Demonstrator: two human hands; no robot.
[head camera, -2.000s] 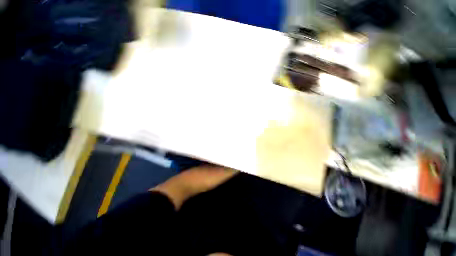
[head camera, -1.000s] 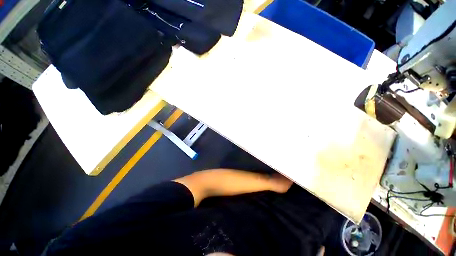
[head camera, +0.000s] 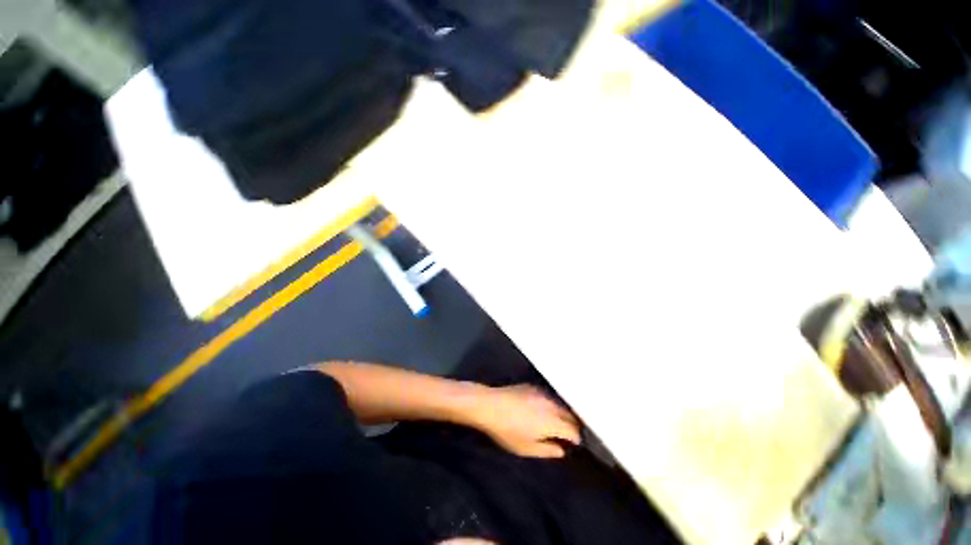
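My left hand is low in the picture, beside the near edge of the pale extension table, over my dark clothing. Its fingers are bent downward; blur hides whether anything is in them. My right hand is not in view; a sliver of skin at the bottom edge is too small to identify. A pile of black bag panels lies at the upper left on the white side table and reaches over the extension table's corner. Part of the sewing machine is blurred at the right edge.
A large blue bin stands behind the extension table. A metal table leg with a blue foot stands on dark flooring with a yellow line below the tables.
The view has turned, so the machine has shifted down and right and the scrap bin has left the picture. My left hand has drawn back leftward along the table edge.
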